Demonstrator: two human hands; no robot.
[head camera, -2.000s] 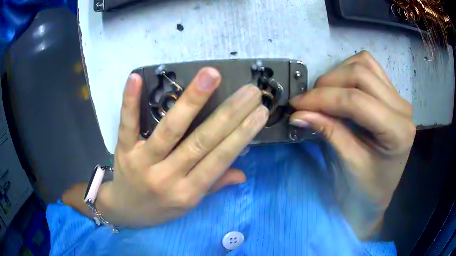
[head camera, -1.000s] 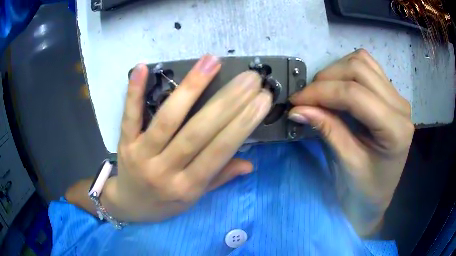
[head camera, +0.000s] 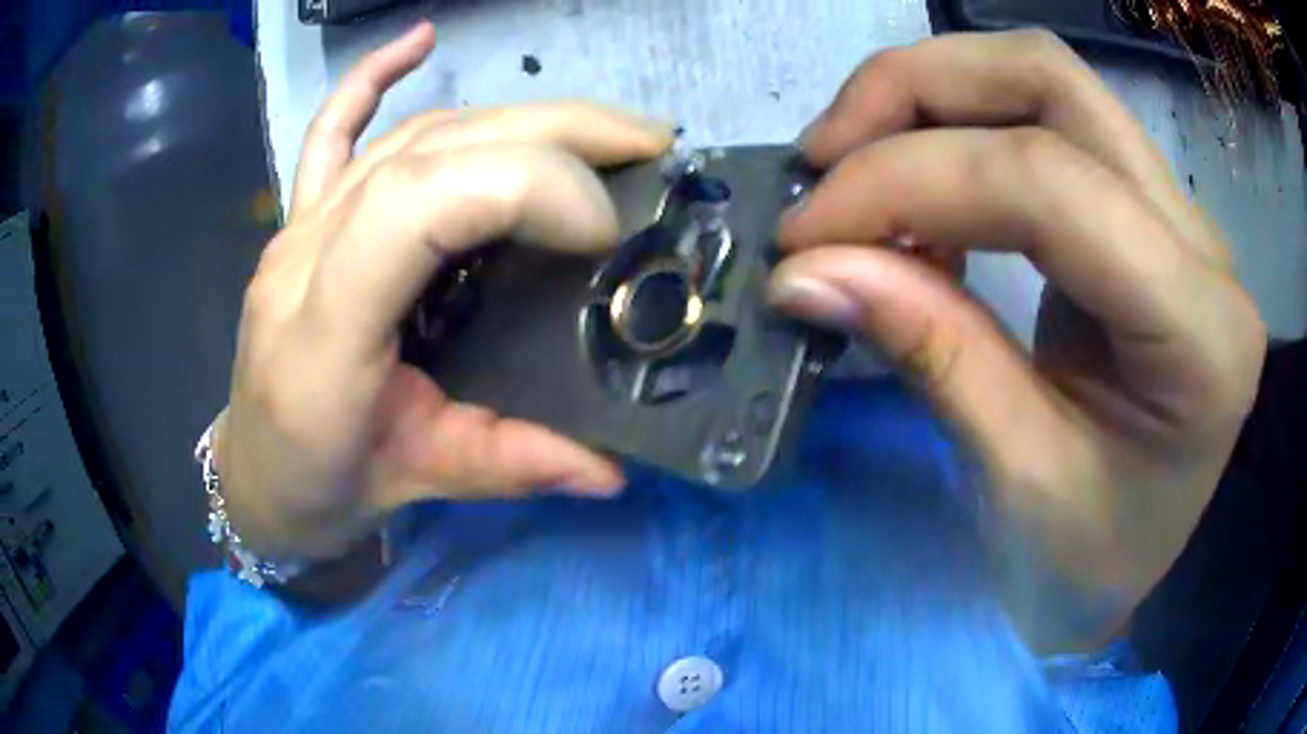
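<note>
A grey-brown fixture plate (head camera: 559, 376) is lifted and tilted in front of my chest. A copper coil (head camera: 657, 311) sits in its right round nest, with a silvery knob (head camera: 681, 161) at the nest's upper edge. My left hand (head camera: 416, 273) grips the plate, fingers over the top and thumb along the lower edge, and covers most of the left nest. My right hand (head camera: 989, 287) is at the plate's right end, with thumb and fingertips close together by the end strip. Whether it pinches the plate or something small is hidden.
The worn white bench top (head camera: 688, 65) with dark specks lies beyond the hands. A black tray (head camera: 1032, 15) is at the upper right, with copper coil bundles (head camera: 1218, 36). The edge of a second dark plate (head camera: 344, 9) shows at the top left. A grey surface (head camera: 136, 316) is at left.
The plate has gone from lying on the bench to raised and tilted. My left hand has moved from spread over it to gripping it, and the right nest's coil is uncovered.
</note>
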